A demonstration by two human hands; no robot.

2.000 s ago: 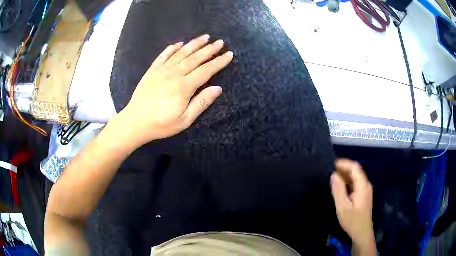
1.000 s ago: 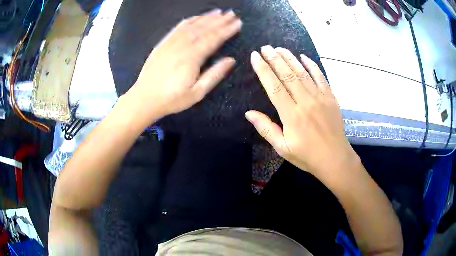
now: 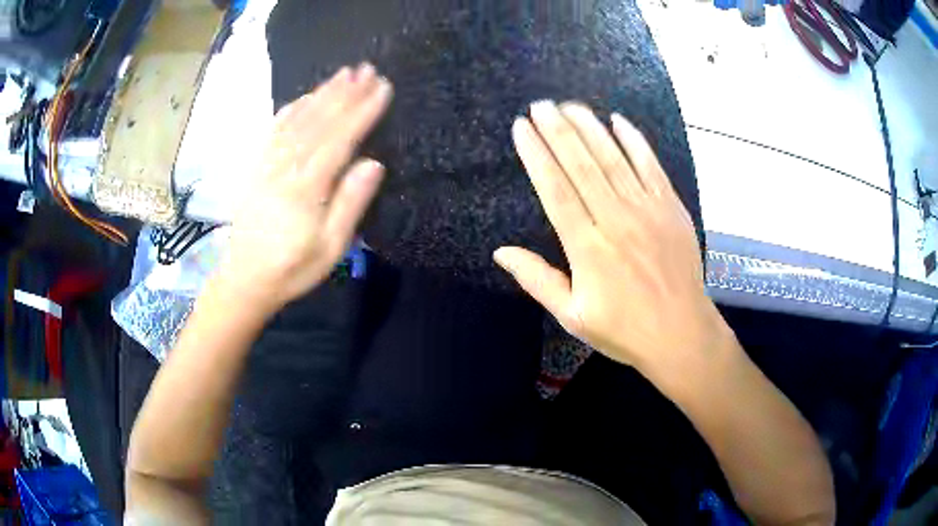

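Observation:
A dark textured garment panel (image 3: 453, 134) lies on the white table in front of me and reaches to the table's front edge. My left hand (image 3: 309, 190) is over the panel's left edge, fingers together and thumb apart, slightly blurred; whether it touches the cloth I cannot tell. My right hand (image 3: 612, 226) is palm down on the panel's right part, fingers spread a little, thumb out. Neither hand grips anything.
Tan cardboard (image 3: 154, 113) and orange wires (image 3: 60, 175) are at the left. A clear plastic bag (image 3: 154, 303) hangs at the left edge. Ruler tape (image 3: 802, 277) runs along the front edge. Dark red loops (image 3: 821, 36) lie upper right. A speckled scrap (image 3: 564, 360) shows below.
The right hand has come from beside the table's front edge onto the panel. The left hand has moved left towards the panel's edge. The panel's front edge now lies further up, uncovering the scrap.

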